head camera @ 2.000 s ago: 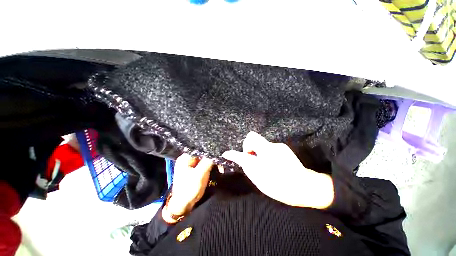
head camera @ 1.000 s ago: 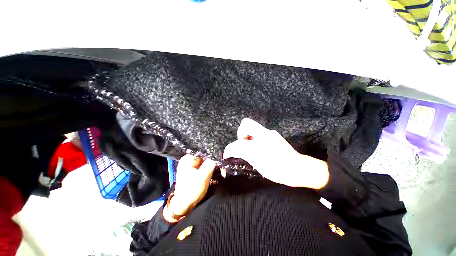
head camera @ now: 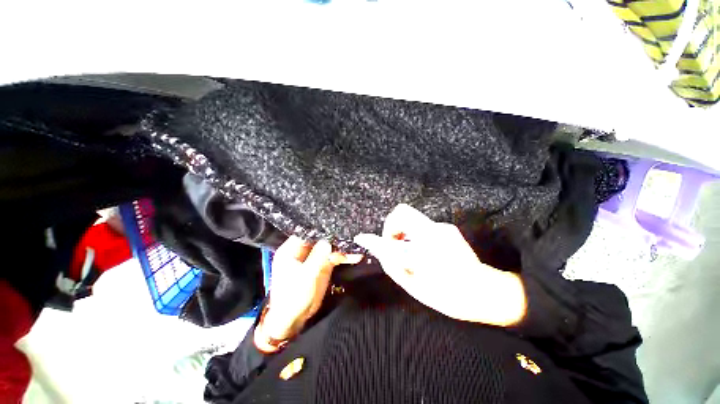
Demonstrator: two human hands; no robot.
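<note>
A dark speckled tweed garment [head camera: 316, 150] lies across my lap below the table edge. A braid trim [head camera: 189, 158] with white flecks runs along its near edge, down to my fingers. My left hand [head camera: 296, 288] pinches the trimmed edge. My right hand [head camera: 438, 264] is just right of it, thumb and forefinger closed together at the trim. A needle or thread cannot be made out. Smooth grey lining [head camera: 225, 217] shows folded under the edge at the left.
A white table [head camera: 355, 59] crosses the top, with a yellow-and-black striped item [head camera: 651, 24] at top right. A blue basket [head camera: 170, 280] with dark cloth stands low left, beside red items. A purple stool [head camera: 659, 201] is at right.
My right hand rose a little off the edge one second ago and is now back down beside my left fingers. My left hand has hardly moved; its thumb now points toward my right hand.
</note>
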